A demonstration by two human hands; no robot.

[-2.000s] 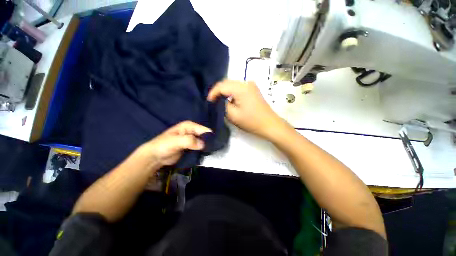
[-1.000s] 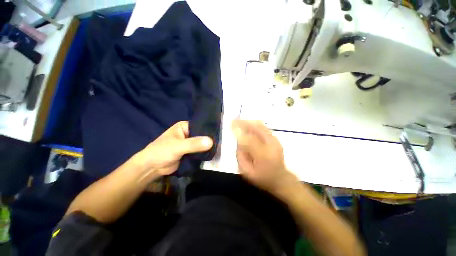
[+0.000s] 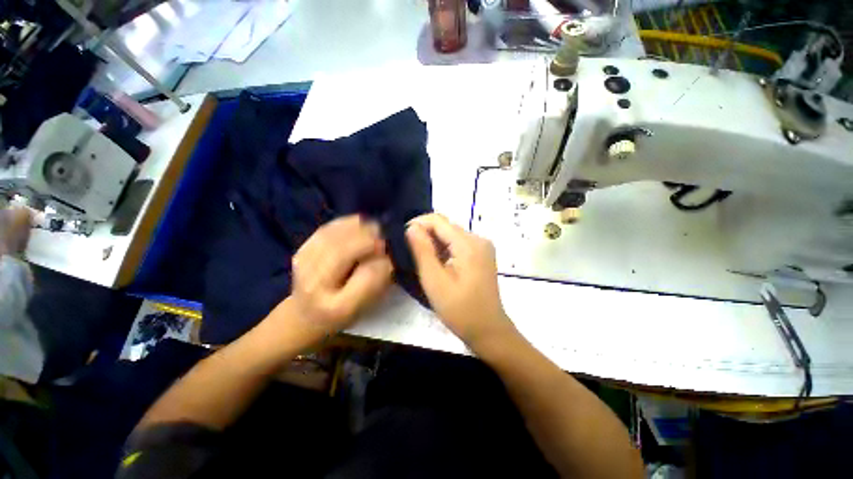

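A dark navy garment piece (image 3: 253,243) lies heaped on the white table, left of the sewing machine, partly over the blue-lined tray. My left hand (image 3: 341,271) is at its right part, blurred, fingers curled at the cloth. My right hand (image 3: 455,271) pinches the right edge of the cloth between thumb and fingers, close beside my left hand. The fingertips of both hands are partly hidden in dark fabric. The presser foot area (image 3: 531,192) has no cloth under it.
The white machine head (image 3: 692,122) stands at the right. Thread snips (image 3: 786,325) lie near the right table edge. Black scissors loops (image 3: 697,196) show under the arm. A blue tray with a wooden rim (image 3: 166,192) is at left. Another machine (image 3: 79,168) and a person's sleeve (image 3: 17,313) are at far left.
My right hand, clear of the cloth a second ago, is back on its edge. My left hand has shifted its hold. The view has tilted up, showing more of the table's far side.
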